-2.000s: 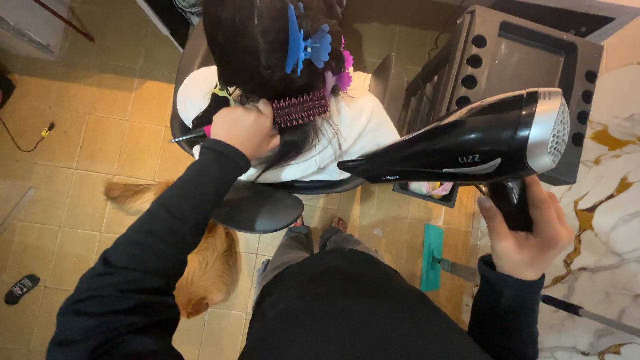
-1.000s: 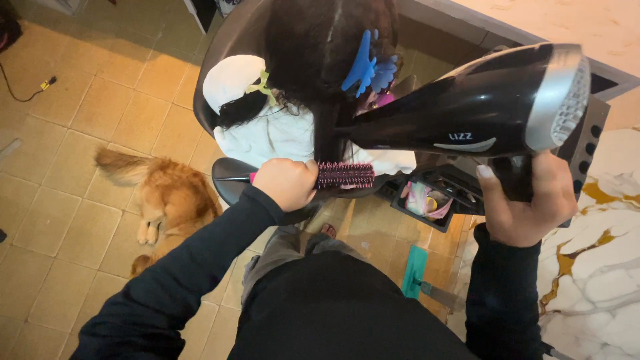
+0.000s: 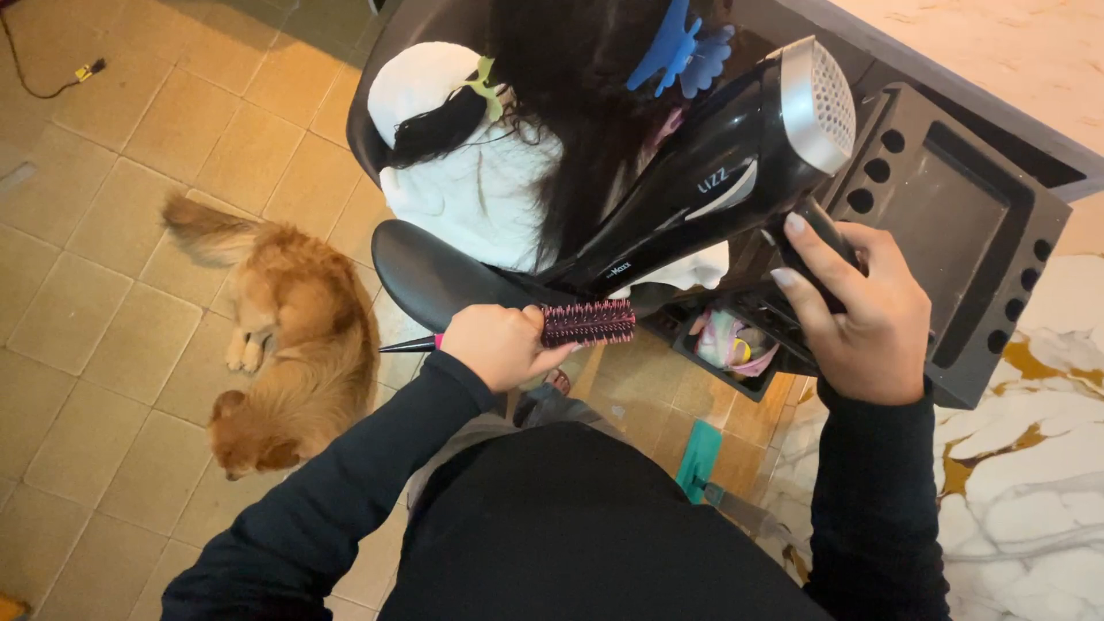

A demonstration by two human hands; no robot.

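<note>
My left hand is closed around a pink and black round hairbrush, its pointed tail out to the left. The bristles lie at the lower ends of a seated person's long dark hair. My right hand grips the handle of a black hair dryer with a silver rear grille; its nozzle points down-left at the hair just above the brush. A blue claw clip holds hair at the top, and a yellow-green clip holds a lock at the left. A white towel covers the person's shoulders.
A black chair armrest is left of the brush. At right stands a black trolley with a tray top and an open drawer of small items. A tan dog lies on the tiles. A green flat mop head is on the floor.
My left hand has brought the brush down from higher in the hair to its lower ends. The dryer, level at first, now slants with its nozzle lower. The view has shifted.
</note>
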